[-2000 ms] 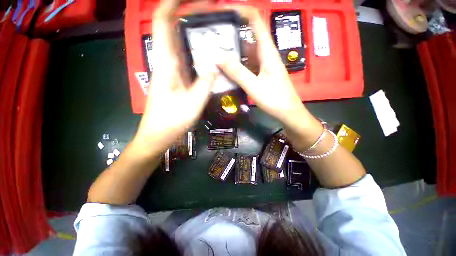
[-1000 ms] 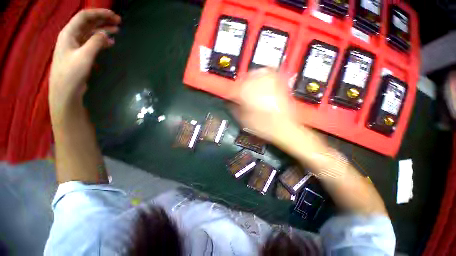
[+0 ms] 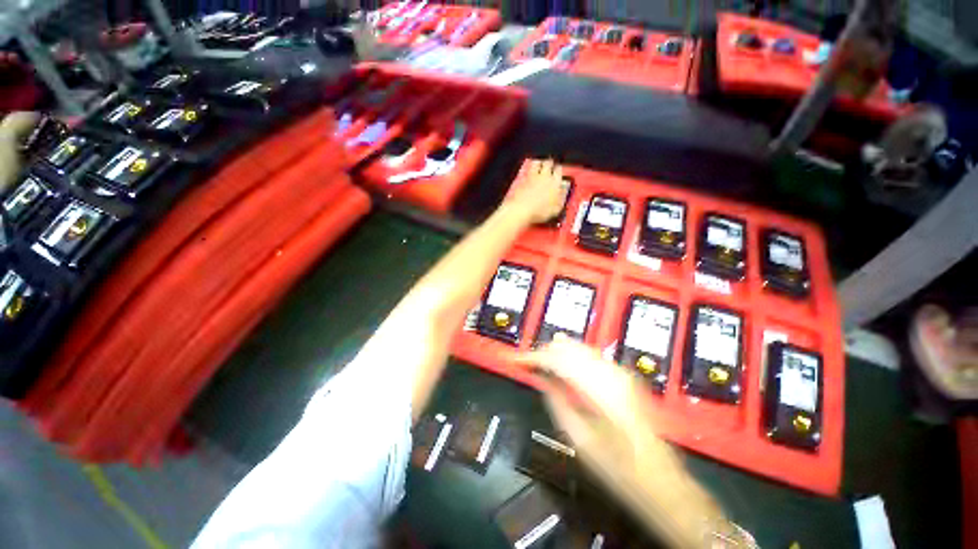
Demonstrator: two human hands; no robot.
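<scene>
The red-orange foam tray (image 3: 751, 463) holds two rows of black handset-like units (image 3: 712, 349) with white printed faces; gold discs show on several. My left hand (image 3: 536, 191) is at the tray's back left corner, its fingers over a unit partly hidden beneath them. Whether it grips the unit or the tray edge cannot be told. My right hand (image 3: 595, 391) is blurred at the tray's front edge, below the second front unit; its fingertips and any small thing in them are unclear. Dark battery-like rectangles (image 3: 472, 438) lie on the green mat in front of the tray.
Stacked red foam trays (image 3: 215, 279) stand at left, topped by a black tray (image 3: 129, 198) of units. A red bin (image 3: 418, 177) with strap-like parts is behind. Further red trays (image 3: 622, 59) lie at the back. A white strip (image 3: 872, 520) is at lower right. Another person's hand (image 3: 13, 145) shows at far left.
The view has swung left and up. My left hand has moved from the left side to the tray's back left corner. My right hand remains near the front row, still blurred.
</scene>
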